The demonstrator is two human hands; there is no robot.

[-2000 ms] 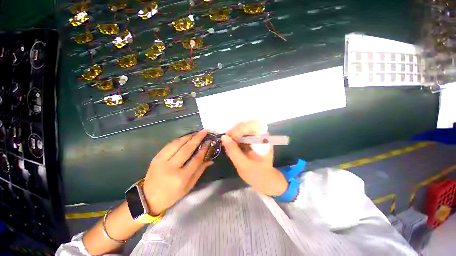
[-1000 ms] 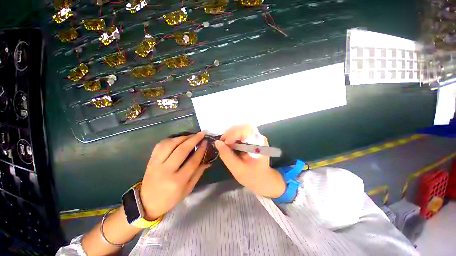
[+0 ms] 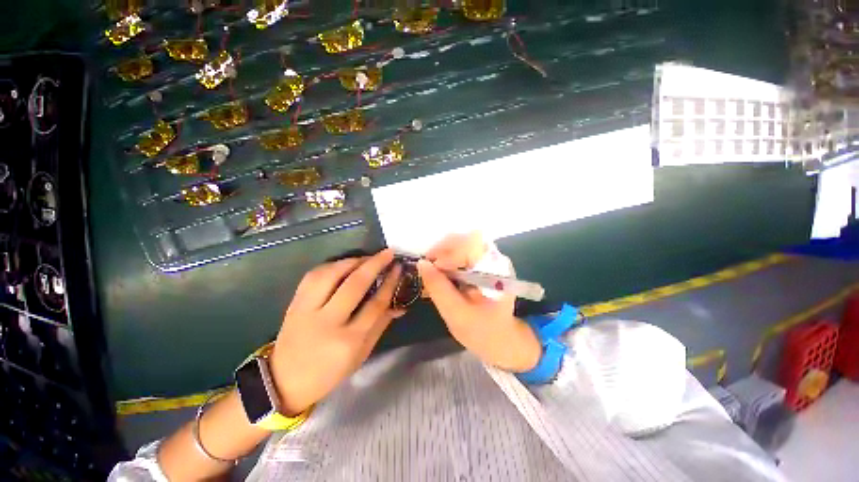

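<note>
My left hand (image 3: pixel 332 325) holds a dark round housing (image 3: pixel 406 286) between its fingers, just past the near edge of the green bench. My right hand (image 3: pixel 474 306) holds pale tweezers (image 3: pixel 504 284) like a pen. Their back end points right, and their tips are hidden by the fingers at the housing's upper rim. Both hands' fingertips meet at the housing. What lies inside the housing is too small to tell. A white adhesive sheet (image 3: pixel 527 188) lies just beyond the hands.
A clear blister tray (image 3: pixel 202 233) with several gold circuit assemblies (image 3: pixel 202 194) lies beyond the hands. A black tray (image 3: pixel 42 221) stands at the left. A gridded white sheet (image 3: pixel 721 118) and another filled tray (image 3: pixel 834 80) lie at the right. Red bins (image 3: pixel 810 362) stand on the floor.
The housing stays in my left fingers and the tweezers in my right. The tweezers' back end has tilted lower than two seconds ago. The view has shifted slightly.
</note>
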